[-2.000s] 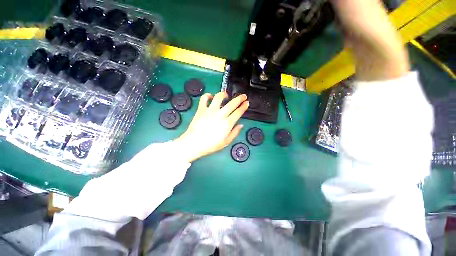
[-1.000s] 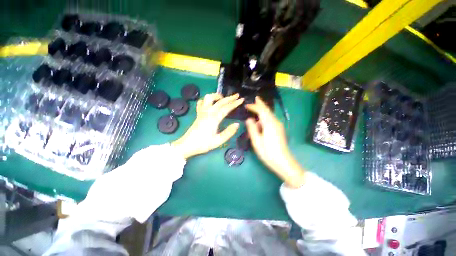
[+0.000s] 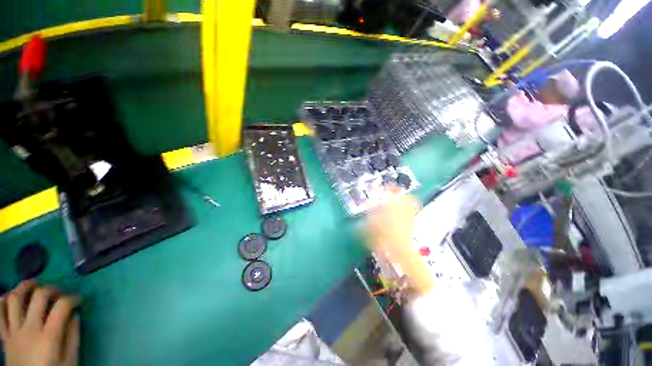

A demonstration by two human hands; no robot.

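Note:
My left hand (image 3: 41,327) lies palm down at the lower left, cut off by the frame's edge, fingers slightly apart, with nothing seen in it. A round black housing (image 3: 31,259) lies just beyond its fingertips. My right hand (image 3: 393,230) is blurred at the near end of a clear blister tray (image 3: 361,157); its fingertips and anything in them cannot be made out. Three more round housings (image 3: 252,246) lie on the mat between the hands. The toggle press (image 3: 71,136) stands at left, its red handle (image 3: 33,57) up and its nest block (image 3: 132,221) showing no clear housing.
A dark parts box (image 3: 279,168) of tiny silvery pieces stands behind the three housings. A thin tool (image 3: 207,199) lies right of the press. A yellow post (image 3: 227,78) rises behind. Stacked trays (image 3: 422,100), a white machine (image 3: 465,229) and a person in pink (image 3: 540,111) are at right.
The view has swung right. My right hand has left the press and moved to the right-hand tray. My left hand is off the nest, on the mat. The red handle shows raised.

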